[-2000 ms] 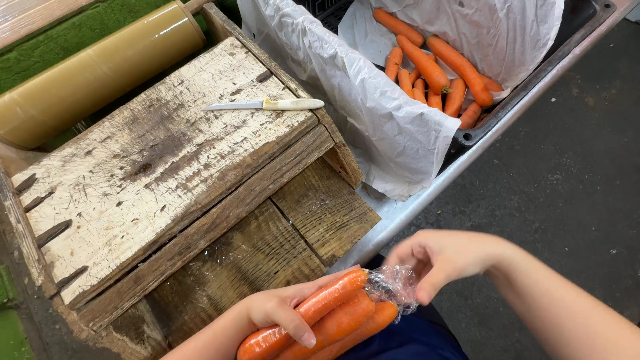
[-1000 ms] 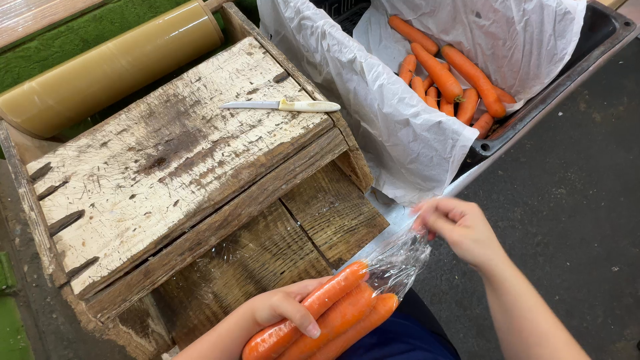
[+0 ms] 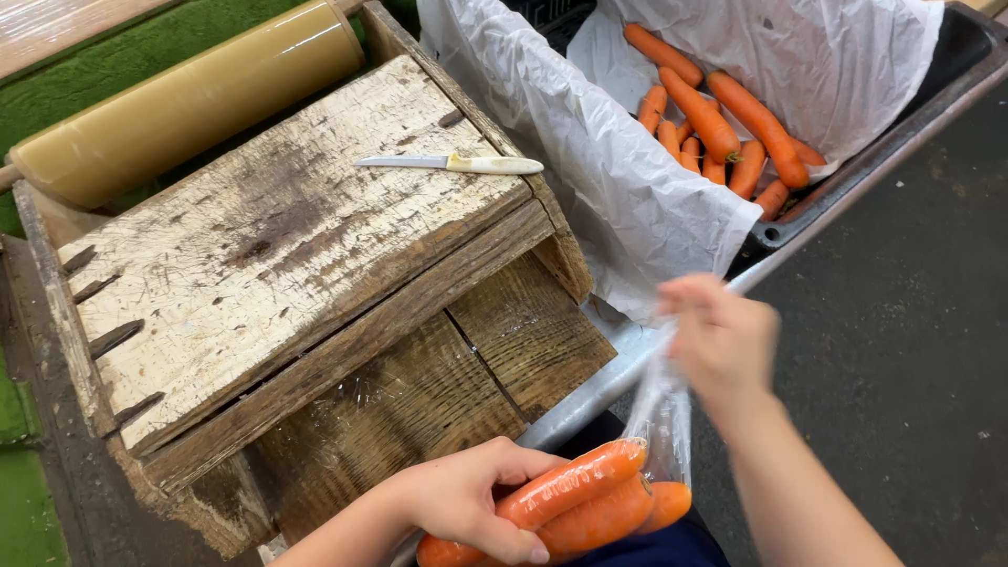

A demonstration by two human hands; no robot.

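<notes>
My left hand (image 3: 480, 500) grips a bundle of several carrots (image 3: 587, 508) at the bottom centre, low over my lap. Clear plastic film (image 3: 665, 409) covers them and stretches up from their ends. My right hand (image 3: 720, 339), slightly blurred, is closed on the upper end of that film and pulls it taut. A small knife with a cream handle (image 3: 492, 164) lies on the worn, pale top of a wooden box stand (image 3: 276, 236), its blade pointing left.
Behind the stand lies a large roll of plastic film (image 3: 189, 102). At the upper right, a black crate (image 3: 945, 79) lined with white paper (image 3: 598, 165) holds loose carrots (image 3: 756, 118). A metal edge (image 3: 622, 362) runs below the crate, beside dark floor (image 3: 890, 315).
My right hand has moved up and away from the carrots, and the film, bunched close to their ends earlier, is now drawn out long. My left hand has kept its hold.
</notes>
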